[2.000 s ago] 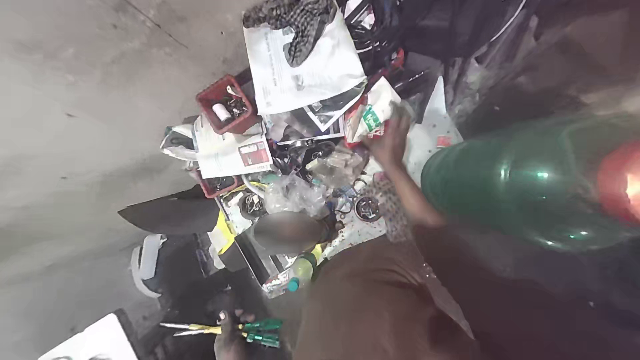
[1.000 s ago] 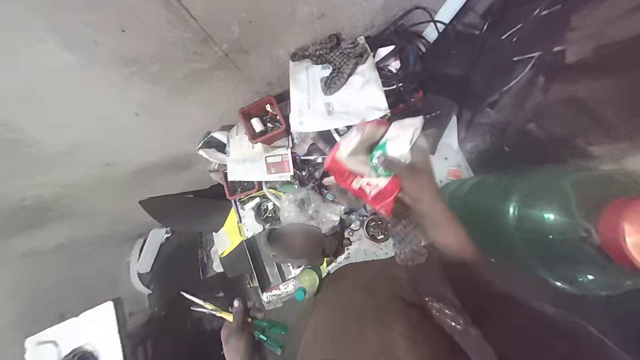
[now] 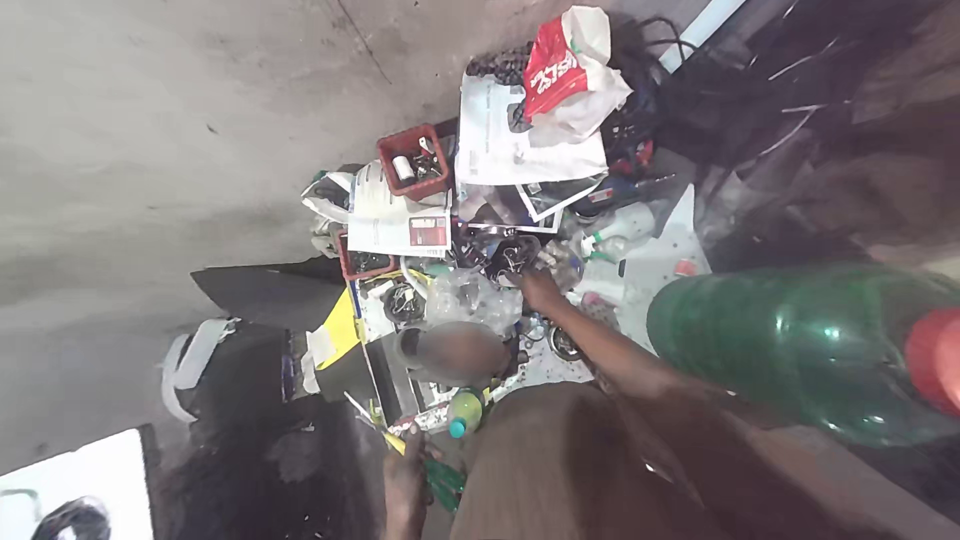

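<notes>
My left hand [image 3: 405,469], low in the view, is closed around green-handled hand tools [image 3: 444,484] whose pale and yellow ends stick out past the fingers. From the lower right, my right arm reaches into the clutter. My right hand [image 3: 538,291] is at the edge of a small dark container [image 3: 512,257] of metal bits; its fingertips are too blurred to tell whether they grip anything. Beside it lies clear crumpled plastic [image 3: 469,296]. A red and white plastic bag [image 3: 562,75] rests at the top, on a white printed sheet [image 3: 487,150] and against a patterned dark cloth [image 3: 499,66].
A large green bottle [image 3: 780,337] with a red end looms at the right. Around the cluttered surface are a red bin [image 3: 415,161] of small parts, printed paper [image 3: 390,221], a round tin [image 3: 562,343] and a small bottle with a blue cap [image 3: 466,411]. A white board [image 3: 82,480] lies lower left.
My right hand has let go of the red and white bag, which now lies on the sheet at the top, and has moved to the small dark container. My left hand keeps the green-handled tools.
</notes>
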